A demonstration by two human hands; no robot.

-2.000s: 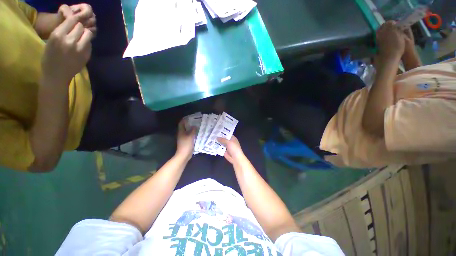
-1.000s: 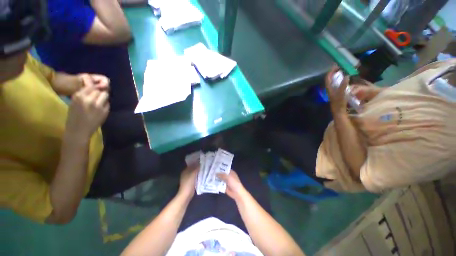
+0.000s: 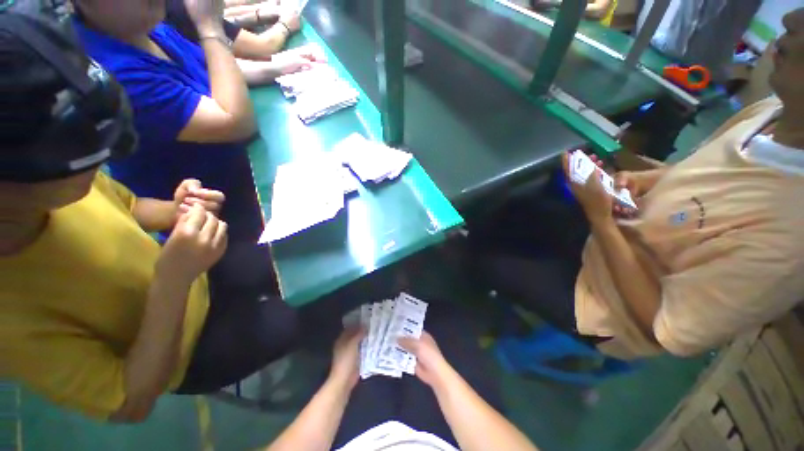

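Several white printed slips [image 3: 388, 336] with short black bars are fanned out over my dark-clothed lap, just below the near end of the green table. My left hand [image 3: 349, 354] grips their left side. My right hand [image 3: 425, 354] grips their right side, with the thumb over the slips' face. The fingers behind the slips are hidden.
The green table [image 3: 331, 277] carries a large white sheet [image 3: 302, 204] and piles of white slips [image 3: 375, 160]. People in yellow [image 3: 79, 308] and blue [image 3: 163, 84] sit at left. A person in peach [image 3: 705, 229] holds slips at right. Orange scissor handles [image 3: 687, 77] lie behind. Green posts [image 3: 392, 70] stand beyond.
The view has tilted up, so the table, hands and slips sit lower and more people show. My hands still hold the fanned slips. The person in peach has brought their hands and slips into clearer view.
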